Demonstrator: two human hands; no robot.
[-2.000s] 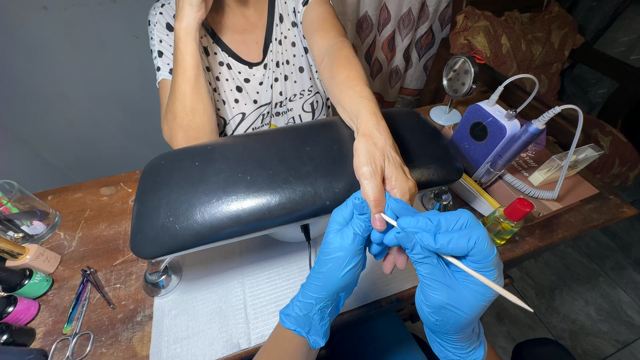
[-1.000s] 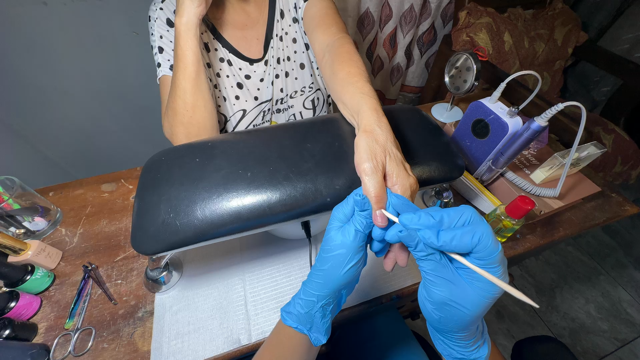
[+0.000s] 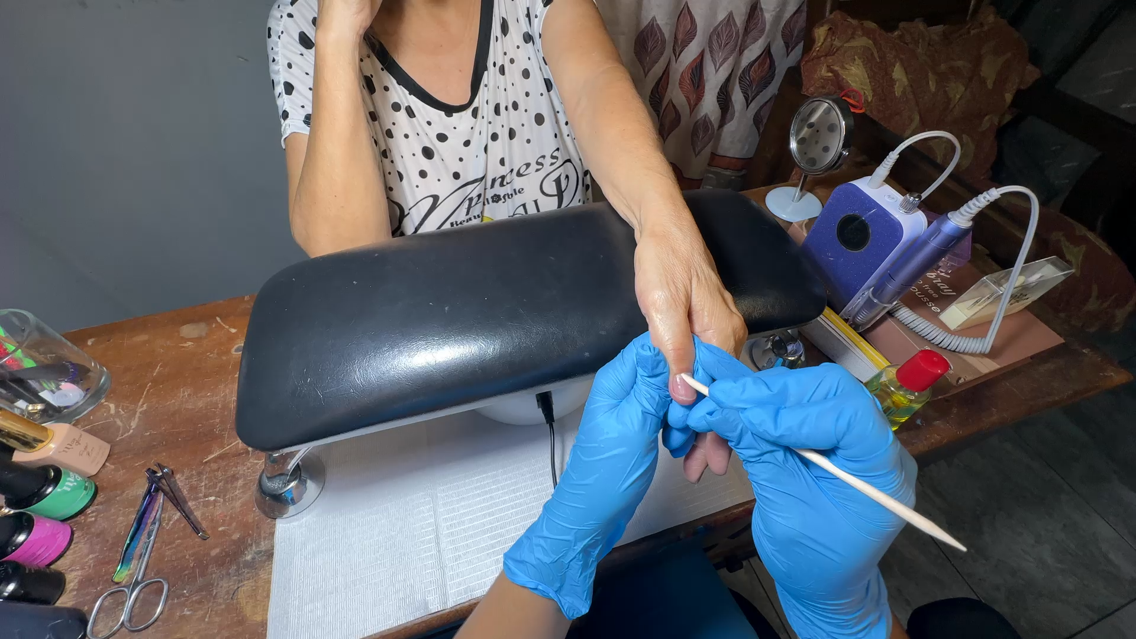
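In a blue glove, my left hand (image 3: 612,453) grips the thumb of another person's hand (image 3: 679,284), which reaches over a black padded armrest (image 3: 444,311). My right hand (image 3: 808,461), also gloved in blue, holds a wooden cuticle stick (image 3: 879,497) like a pen. The stick's upper tip touches the thumbnail (image 3: 682,389) near its edge, and its pointed lower end sticks out below my right hand. The person's other fingers hang under the thumb, partly hidden by my gloves.
White ribbed paper (image 3: 373,532) lies below the armrest. At left are nail polish bottles (image 3: 67,493), small scissors (image 3: 133,590), a nail clipper (image 3: 177,501) and a glass jar (image 3: 53,373). At right stand a purple nail drill unit (image 3: 856,235), a red-capped bottle (image 3: 910,382) and a round mirror-like stand (image 3: 818,138).
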